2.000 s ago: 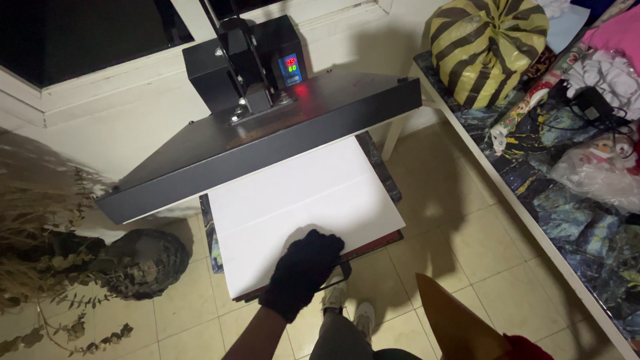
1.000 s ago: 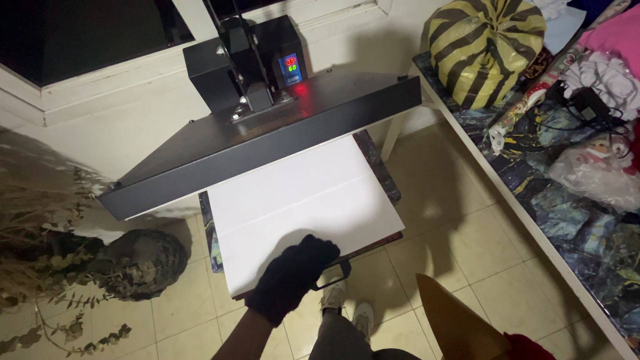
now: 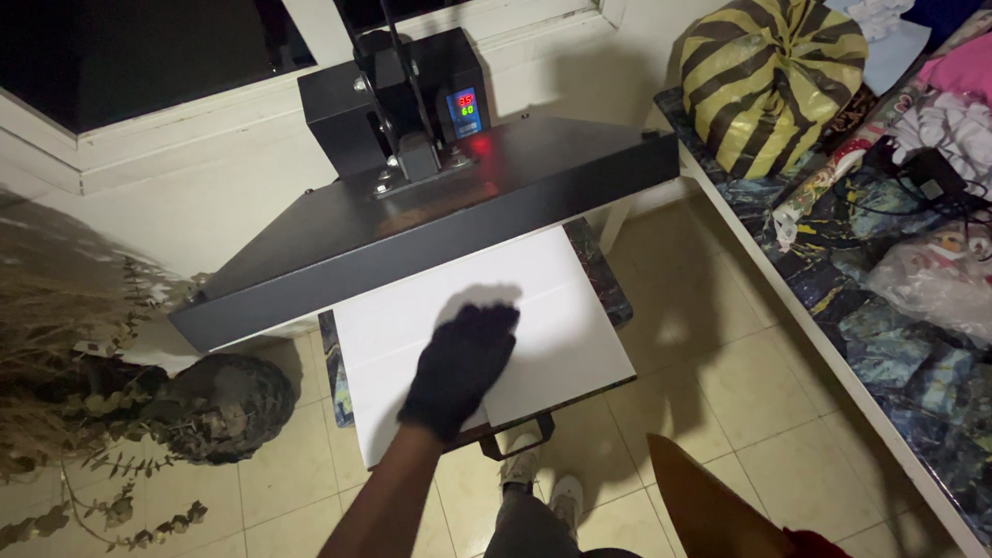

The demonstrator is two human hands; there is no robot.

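My left hand (image 3: 463,370), in a black glove, is palm down over the left-middle part of a white sheet (image 3: 550,333), fingers pointing toward the press; nothing shows in its grasp. Whether it touches the sheet is hard to tell. The sheet covers the lower platen of a heat press, and a crease or seam runs across it. Above its far part is the raised, dark upper platen (image 3: 434,232). A black handle (image 3: 518,440) sticks out at the near edge. The press's lit digital display (image 3: 465,112) faces me. My right hand is out of view.
At right, a table with a dark marbled cover (image 3: 891,364) holds a yellow-and-black striped bag (image 3: 775,85), a clear plastic bag (image 3: 938,279) and a black adapter (image 3: 934,172) with cables. Dried plants (image 3: 85,372) stand at left. A window (image 3: 147,54) is behind the press.
My left hand has moved from the near edge of the sheet, by the handle, to farther in over the sheet. The press looks the same.
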